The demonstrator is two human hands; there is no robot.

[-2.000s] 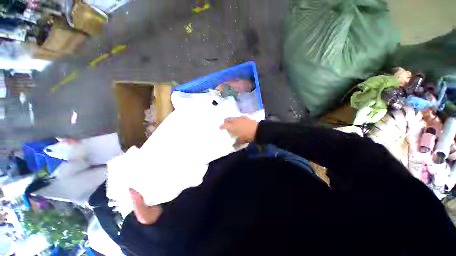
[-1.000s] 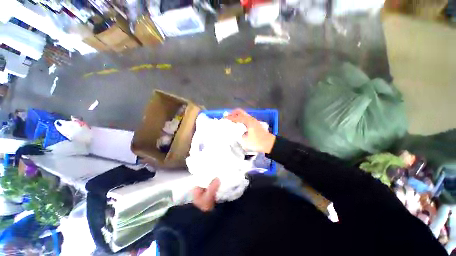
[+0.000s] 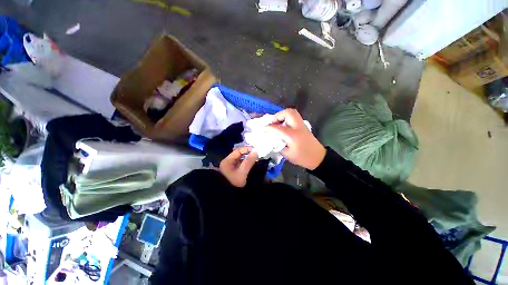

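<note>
A small crumpled white cloth or paper (image 3: 262,133) is bunched between my two hands, above a blue crate. My right hand (image 3: 301,139) grips it from the right and top with bent fingers. My left hand (image 3: 238,166) pinches its lower left edge between thumb and fingers. The blue crate (image 3: 245,99) lies below my hands and holds white and black cloth. Part of the crate is hidden by my hands and black sleeves. What exactly the white thing is, I cannot tell.
An open cardboard box (image 3: 192,97) with scraps stands left of the crate. A bulging green sack (image 3: 370,136) is on the floor at the right. A white table (image 3: 172,158) with black cloth (image 3: 55,147) is at the left. Cartons (image 3: 473,53) stand upper right.
The white material, spread wide before, is now bunched small between my hands. The view has turned, and the cardboard box and crate show higher up. Black cloth now shows in the crate.
</note>
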